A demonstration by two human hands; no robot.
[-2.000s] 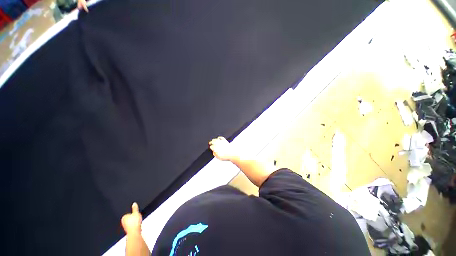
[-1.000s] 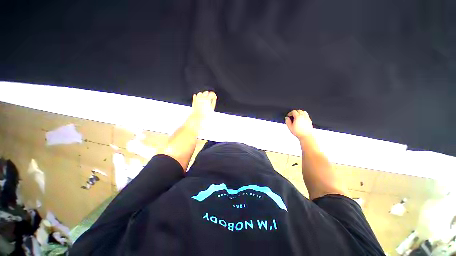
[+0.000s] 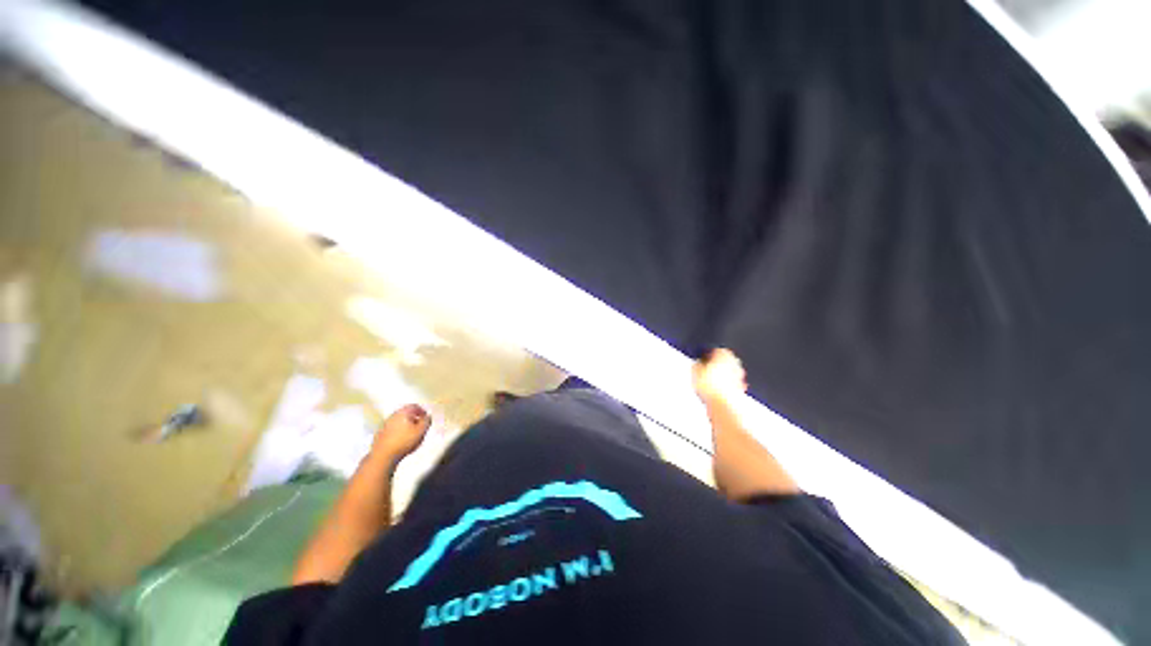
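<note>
Black fabric (image 3: 568,164) covers the table, with folds and ripples running away from my right hand. Its near edge lies along the white table border (image 3: 555,303). My right hand (image 3: 721,375) is closed on the fabric edge, pinching it where the folds gather. My left hand (image 3: 403,432) is off the table, beside my body above the floor, with its fingers curled and nothing visible in it. Whether the fabric under the folds is one ply or several cannot be told.
The tan floor (image 3: 76,416) at left has white paper scraps (image 3: 154,263) strewn on it. A green sack or cloth (image 3: 234,555) lies at the lower left, near my left arm. The table's far white edge (image 3: 1073,95) curves at the upper right.
The view has turned. My left hand has let go of the fabric edge and dropped back off the table. My right hand still grips the edge, and the folds now run from it.
</note>
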